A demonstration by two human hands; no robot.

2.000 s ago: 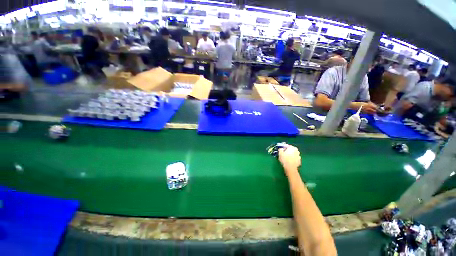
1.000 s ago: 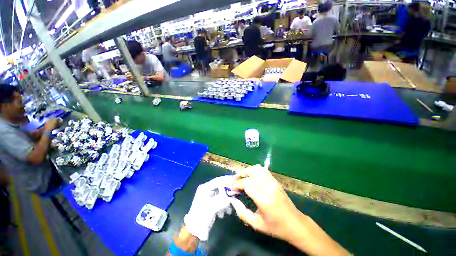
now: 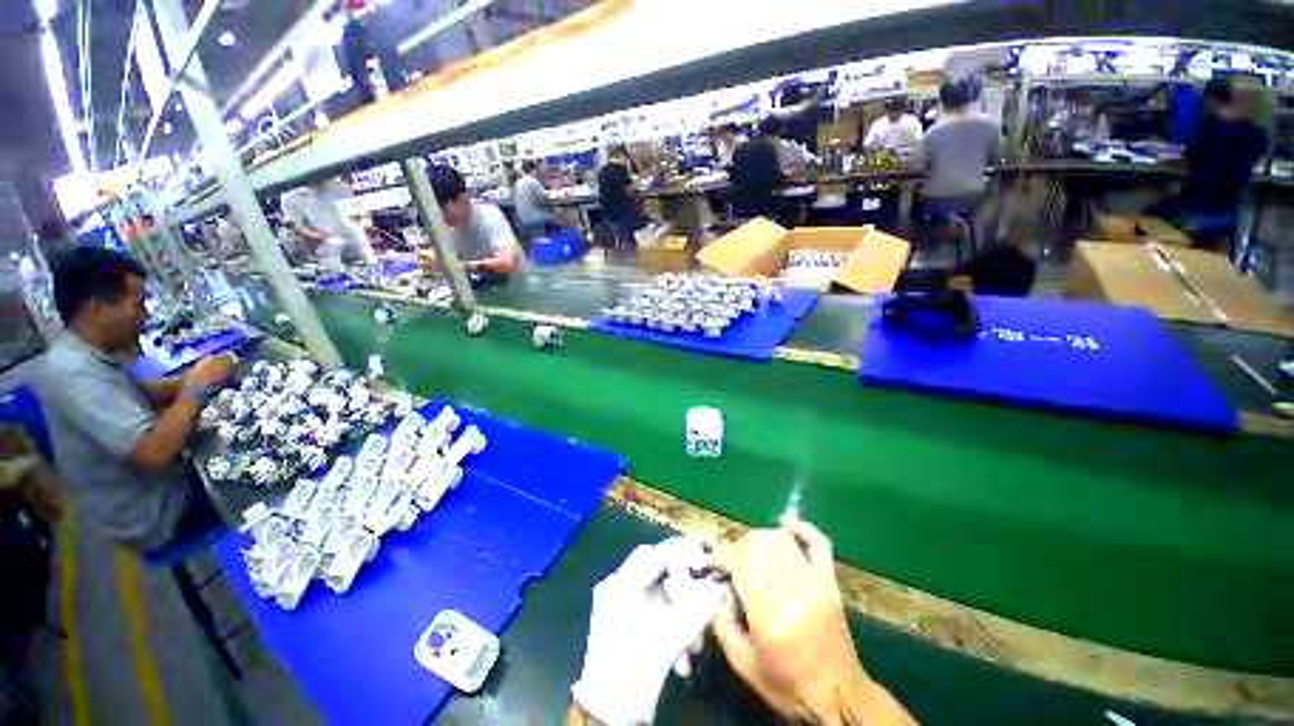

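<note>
My left hand (image 3: 642,624), in a white glove, and my bare right hand (image 3: 789,607) meet over the dark green bench. A small dark piece (image 3: 700,572) shows between their fingertips; the fingers hide most of it, and I cannot tell its exact shape. A single white plastic housing (image 3: 457,651) lies on the near edge of the blue plastic sheet (image 3: 546,489), left of my left hand. Empty white housings (image 3: 355,511) stand in rows on the same sheet.
A heap of units with dark innards (image 3: 291,419) lies at far left, by a seated person (image 3: 121,411). The green conveyor belt (image 3: 908,482) carries a white unit (image 3: 704,431) and smaller ones. Across it are a blue sheet with a black bundle (image 3: 930,315) and an open carton (image 3: 866,261).
Two seconds ago my right hand reached over the belt, holding a small wired part. Both hands are now together above the bench. Since one second ago the view has shifted slightly left.
</note>
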